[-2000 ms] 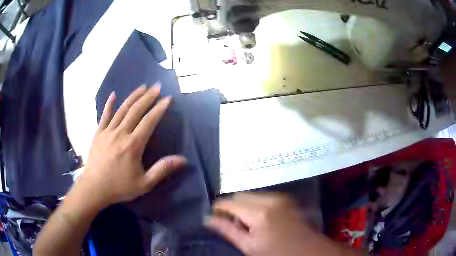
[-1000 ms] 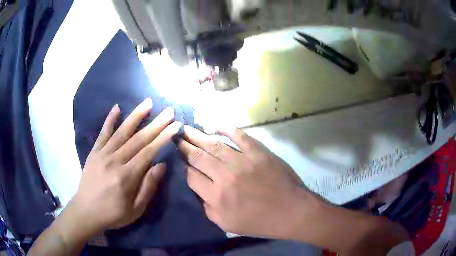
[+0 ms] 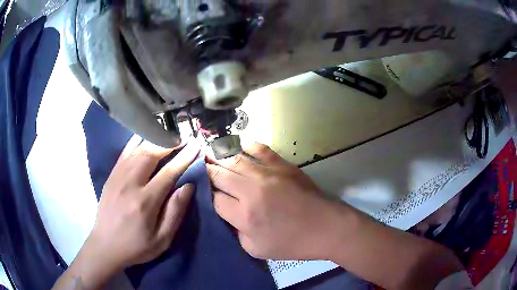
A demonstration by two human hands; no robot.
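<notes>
A dark navy garment panel lies on the table below the sewing machine head marked "TYPICAL". My left hand lies on the panel, its fingertips close to the brightly lit presser foot. My right hand is beside it, with its fingers on the panel's edge just below the foot. A ridge of cloth rises between the two hands. The needle and the cloth under the foot are hidden by the machine head, glare and fingers.
Black thread snips lie on the cream machine bed, partly behind the head. Black-handled scissors are at the right. A red basket with dark pieces is at lower right. More dark panels hang at the left edge.
The view has moved closer under the machine head. The panel has gone up to the presser foot. My right hand has come from the table's front edge to beside my left hand.
</notes>
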